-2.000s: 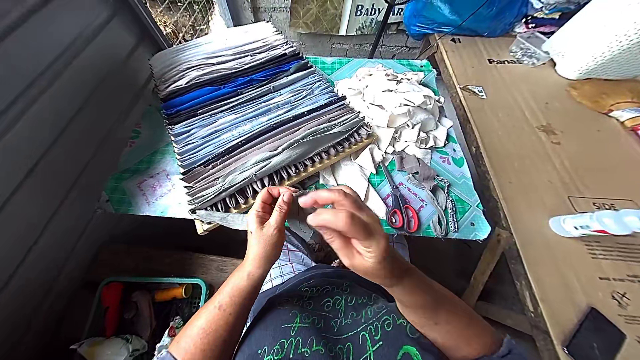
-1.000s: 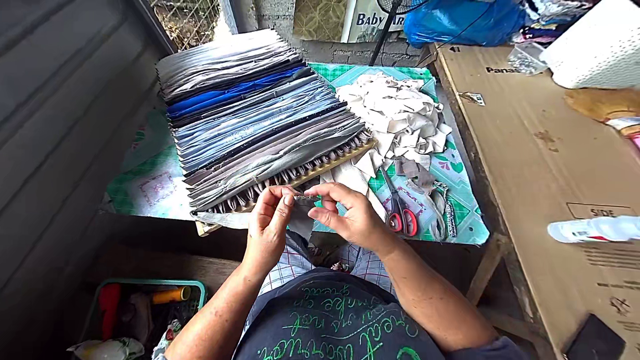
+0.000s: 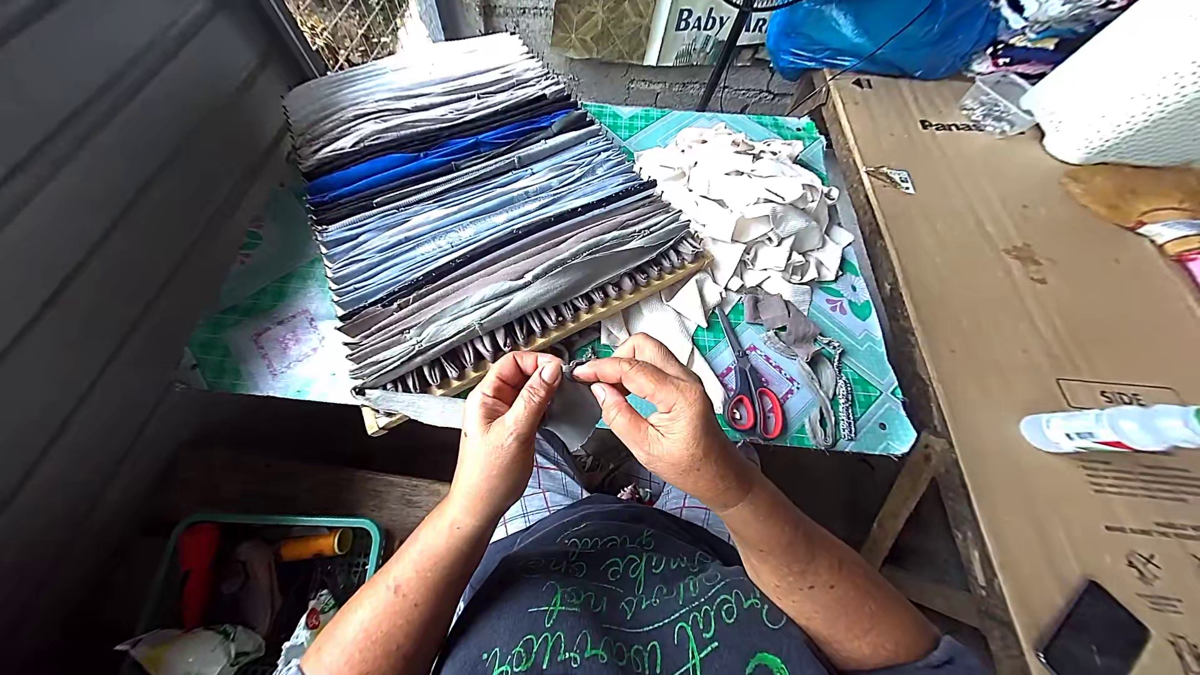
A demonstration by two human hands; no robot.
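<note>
Just below the wooden frame's near edge, my left hand [image 3: 506,422] pinches a grey fabric strip [image 3: 408,403] between thumb and forefinger. My right hand [image 3: 666,412] meets it fingertip to fingertip, holding a small dark twisted end of fabric [image 3: 579,364]. A wooden frame [image 3: 600,309] carries tightly packed fabric strips [image 3: 469,206] in grey, blue, black and pale tones, with looped ends along its near rail. Red-and-black handled scissors [image 3: 755,398] lie right of my right hand, blades pointing away. Cream fabric scraps [image 3: 750,206] are piled to the frame's right.
A patterned green tablecloth [image 3: 253,319] covers the table. Cardboard [image 3: 984,281] on the right bears a white bottle [image 3: 1111,428], a black phone [image 3: 1095,630] and a white perforated basket [image 3: 1125,94]. A green basket [image 3: 375,539] with an orange thread spool [image 3: 316,545] stands low left.
My right hand was raised with its fingers off the fabric two seconds ago; it has come in against the left fingertips and now pinches the piece there.
</note>
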